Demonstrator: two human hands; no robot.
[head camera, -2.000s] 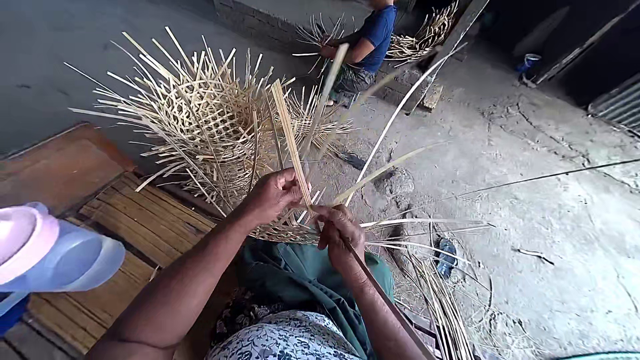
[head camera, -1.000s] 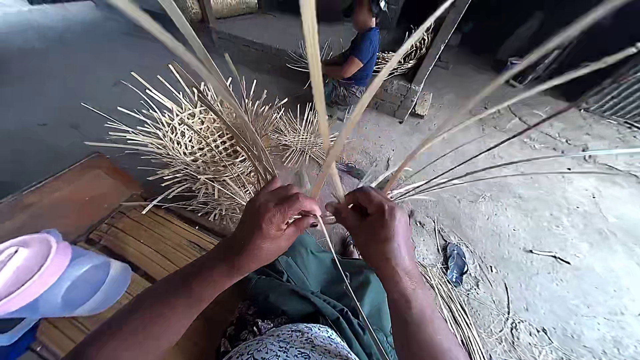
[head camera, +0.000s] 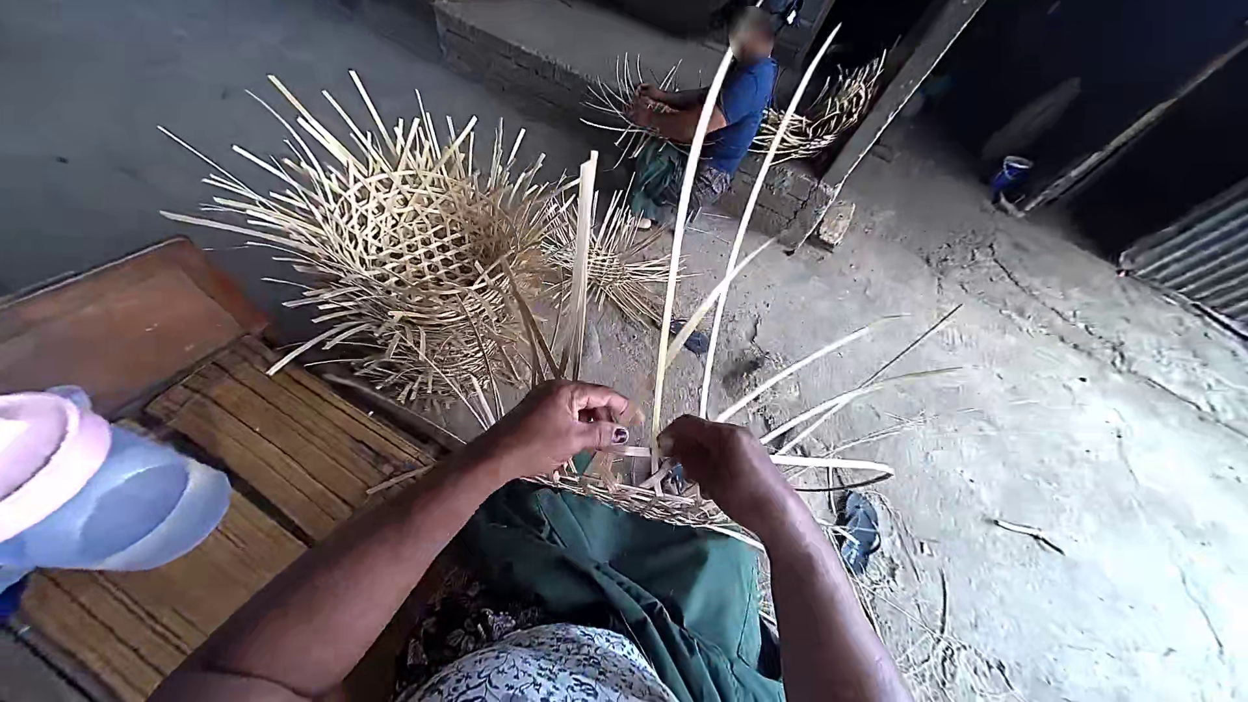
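Note:
A partly woven basket of split bamboo strips rests on my lap over green cloth, long strips fanning up and out from it. My left hand is over its left part, thumb and fingers near the end of a short pale strip; blur hides whether they grip it. On the right, my right hand has its fingers closed on a pale strip low down, close to the weave. Beyond my hands, at the left, stands a pile of open-weave bamboo baskets with loose spiky ends.
A person in a blue shirt sits beyond, hands on another basket. A slatted wooden bench is at the left, with a pink and clear plastic container. A dark sandal and strip scraps lie on the ground at the right.
My hands were close together at the strips one second ago; now they are farther apart. The strips over the basket have shifted, and the work sits lower and more visible in my lap.

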